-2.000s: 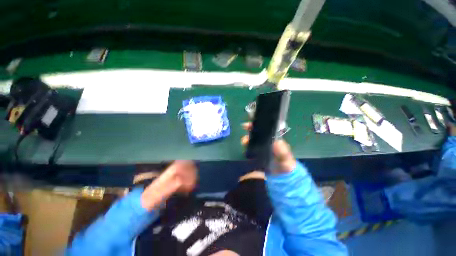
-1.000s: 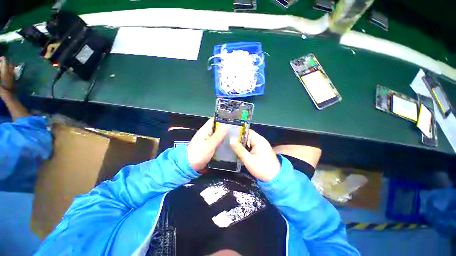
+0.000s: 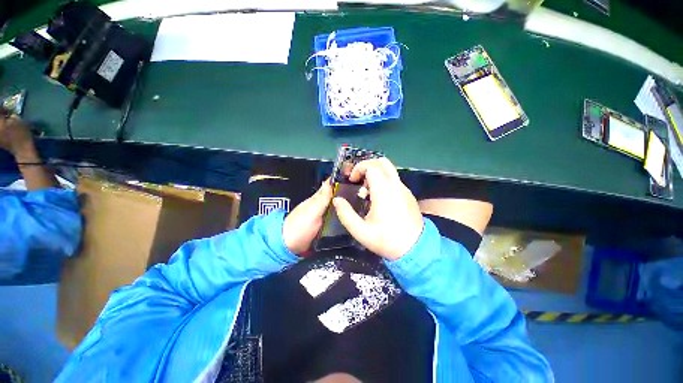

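An open phone body (image 3: 337,233) is held above my lap, its circuit-board end pointing away from me. My left hand (image 3: 308,218) grips its left edge. My right hand (image 3: 386,213) lies over its right side, with bent fingers at the board end and the thumb over the middle. The right hand hides much of the phone, so I cannot tell whether its fingers pinch a small part. A yellow edge shows along the phone's left side.
A blue bin (image 3: 323,112) holds tangled white strips (image 3: 358,81). Another open phone body (image 3: 488,93) lies right of it, more phones (image 3: 615,133) farther right. A black boxy unit (image 3: 101,63) and white sheet (image 3: 223,36) are left. Another person's hand (image 3: 15,135) is far left.
My right hand has moved from the phone's lower right edge up over its board end. The phone is turned slightly and more covered. The view has tilted down a little.
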